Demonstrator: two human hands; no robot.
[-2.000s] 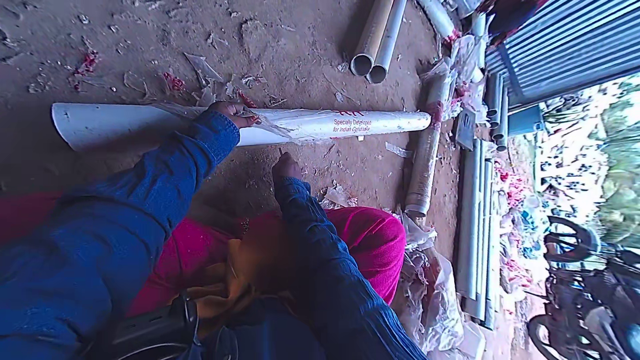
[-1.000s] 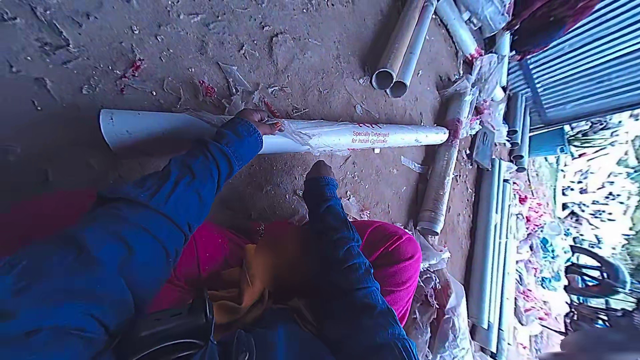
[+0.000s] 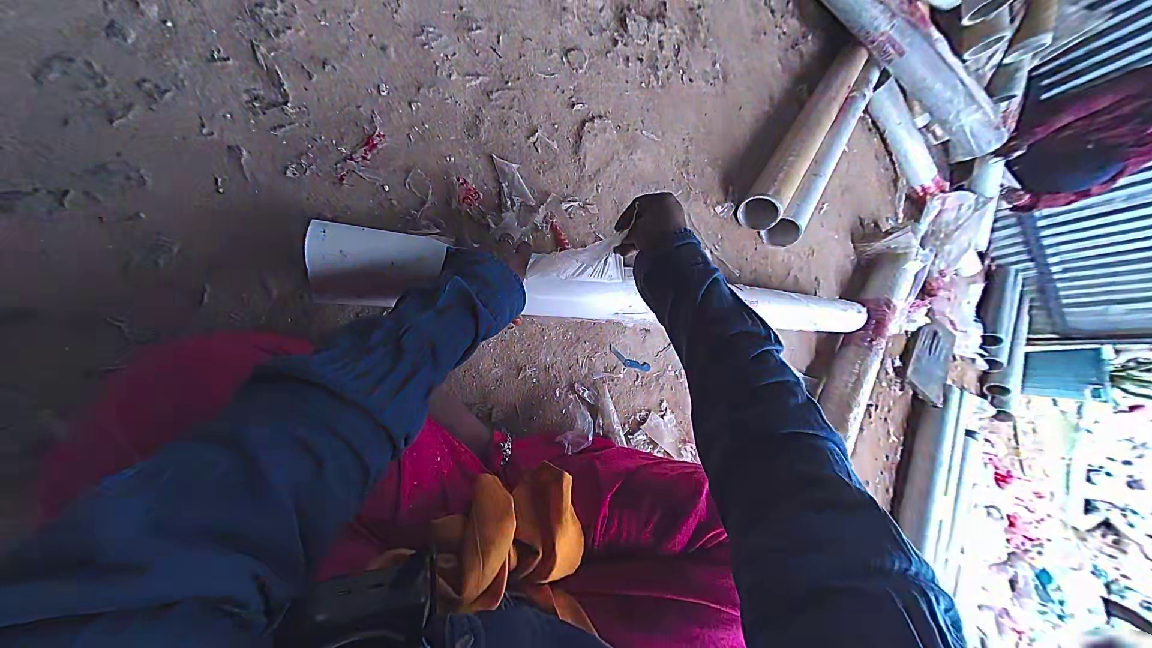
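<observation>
A white plastic pipe (image 3: 585, 299) lies crosswise in front of me, its right end resting on another wrapped pipe. My left hand (image 3: 513, 258) is on the pipe's left part, mostly hidden behind its sleeve. At the pipe's far side, my right hand (image 3: 652, 220) grips a clear plastic film (image 3: 585, 263) that stretches from the pipe's surface. A small blue folding knife (image 3: 630, 360) lies on the dirt between the pipe and my knees.
Two pipes (image 3: 805, 148) lie beyond on the dirt ground (image 3: 540, 108), with more wrapped pipes (image 3: 918, 72) at the upper right. Film scraps (image 3: 661, 432) are scattered around. A corrugated metal sheet (image 3: 1089, 225) and dark red cloth (image 3: 1080, 144) are at the right.
My right hand has moved from the near side of the pipe to its far side and now holds film pulled up from it. My left hand stays on the pipe.
</observation>
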